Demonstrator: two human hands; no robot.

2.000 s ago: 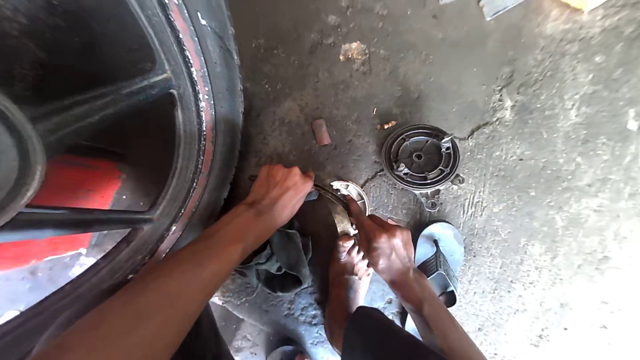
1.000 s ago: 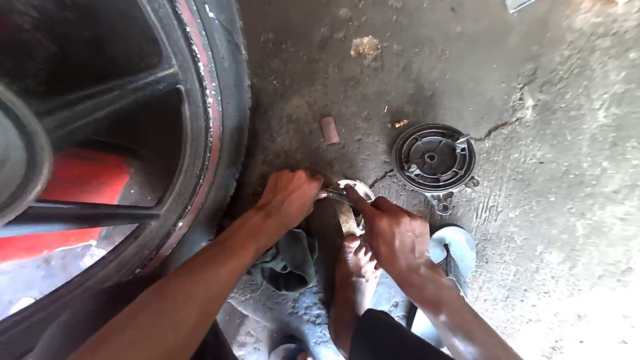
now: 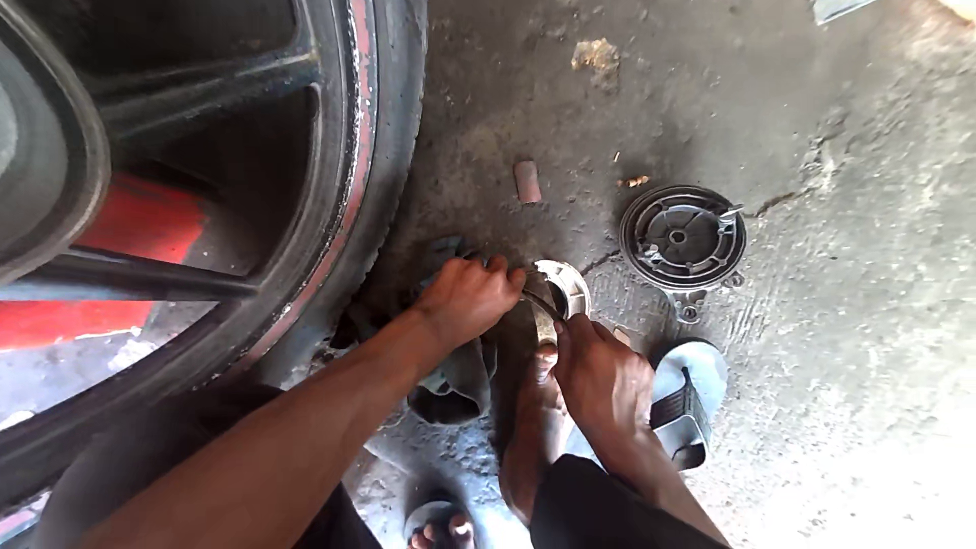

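A thin curved dark strip [image 3: 543, 305], perhaps a brake shoe or its lining, spans the space between my hands. My left hand [image 3: 476, 293] grips its upper left end, and my right hand [image 3: 598, 366] grips the lower right end. Behind it a pale metal brake shoe [image 3: 577, 288] with a curved rim lies partly hidden at the floor. My bare foot [image 3: 543, 381] reaches up to a worn, light-coloured curved piece [image 3: 544, 326] just under the strip. What my fingertips press on is hidden.
A spoked wheel with tyre [image 3: 389, 137] fills the left. A round black brake plate [image 3: 679, 238] lies on the concrete at right, above a sandal [image 3: 701, 374]. A reddish-brown piece [image 3: 527, 181] lies above my hands. Dark cloth [image 3: 457, 385] is beside my foot; another sandalled foot [image 3: 440, 526] is below.
The strip between my hands lay nearly level one second ago and now slants down to the right. My right hand has moved lower relative to my left.
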